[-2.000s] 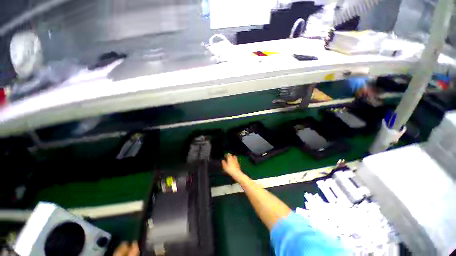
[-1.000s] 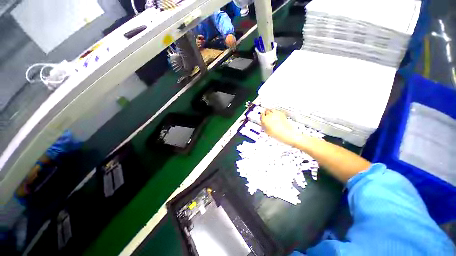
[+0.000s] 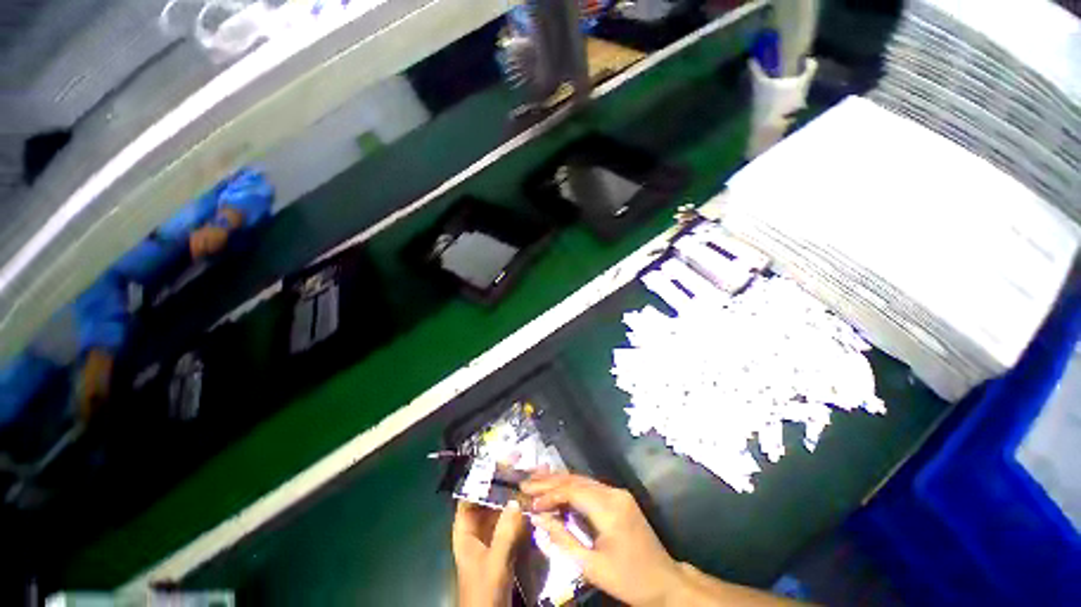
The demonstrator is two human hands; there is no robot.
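Note:
An opened device chassis [image 3: 551, 569] lies in a black holding tray [image 3: 581, 409] on the green bench at the bottom centre. Its pale lower area is partly hidden by my hands. A small flat battery pack [image 3: 488, 472], white with a dark strip, is held above the device. My left hand [image 3: 484, 548] holds its lower edge from below, upright. My right hand [image 3: 605, 534] has its fingers on the pack's right side. A large heap of white release liners [image 3: 735, 368] lies right of the tray.
Waiting packs [image 3: 711, 261] lie behind the heap. Tall white stacks [image 3: 901, 225] stand at right, above a blue bin [image 3: 984, 498]. Beyond the pale rail [image 3: 391, 429], a conveyor [image 3: 391, 368] carries several devices in trays. A pen holder [image 3: 776, 101] stands beside it. Another person's hands [image 3: 211, 241] show at left.
My right hand has come back from the waiting packs to the device. A pack is now held over it, and my left hand has come into view. The camera view has shifted.

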